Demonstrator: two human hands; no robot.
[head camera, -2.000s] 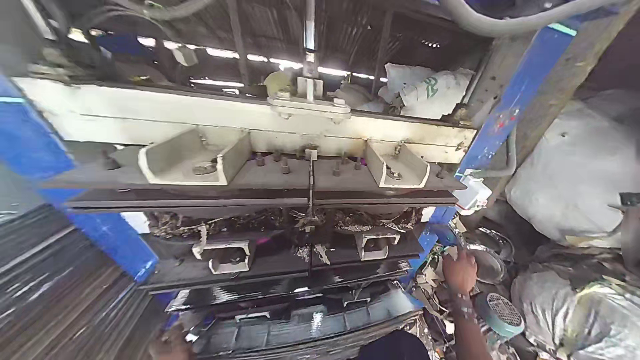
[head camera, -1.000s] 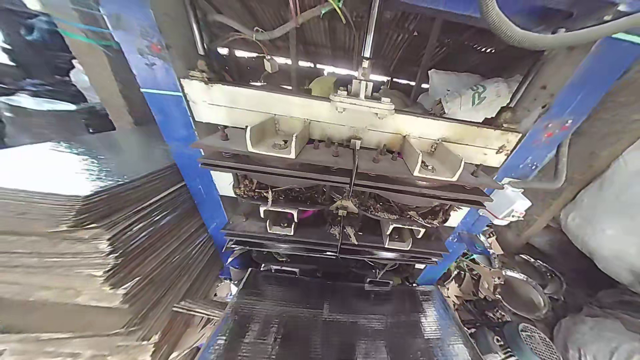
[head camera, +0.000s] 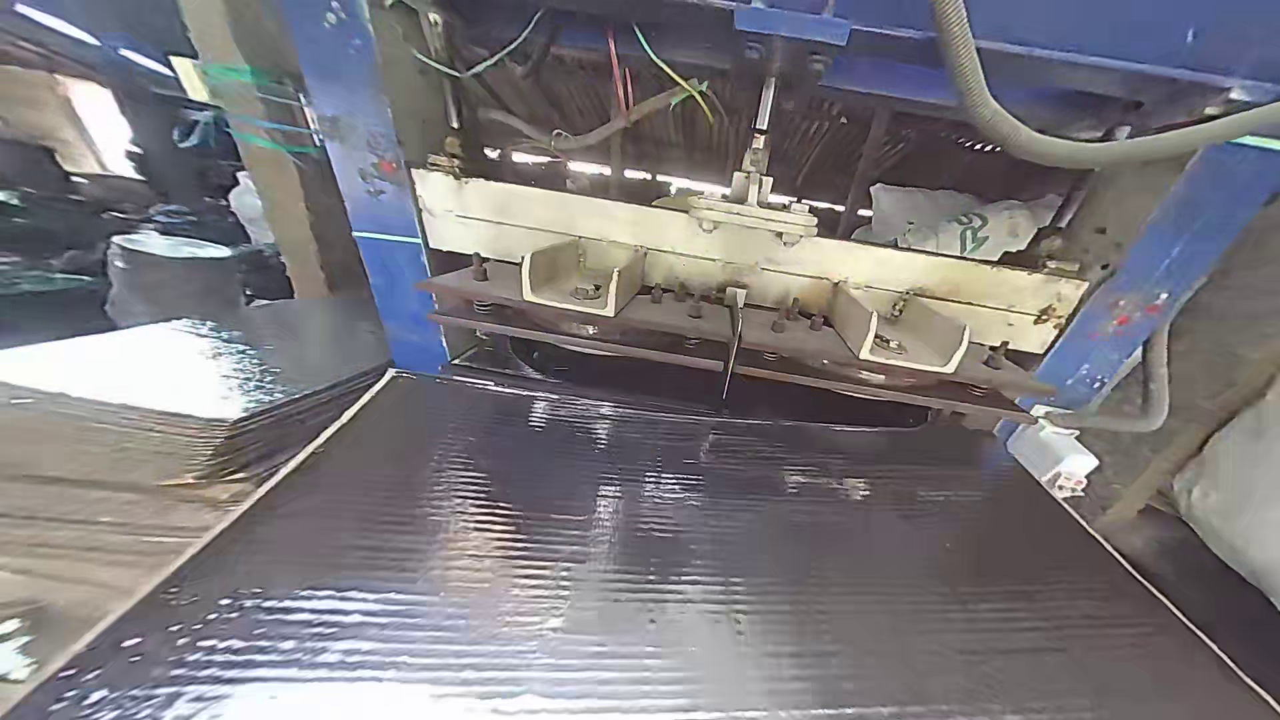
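Observation:
A large glossy dark corrugated sheet fills the lower part of the head view, its far edge lying under or against the upper plate of a blue-framed press. Above that edge is the press's dark metal plate, with bolts and two cream channel brackets on it. A cream crossbeam runs behind, joined to a vertical rod. Neither my left hand nor my right hand is in view, so what they touch cannot be seen.
Blue posts flank the press. On the left stands a stack of flat sheets. A grey flexible conduit crosses the upper right, and a white box hangs by the right post. Pale sacks lie at the far right.
The dark sheet has risen and now covers the lower press parts seen before. Both hands, visible two seconds ago, are out of view. The view has shifted left.

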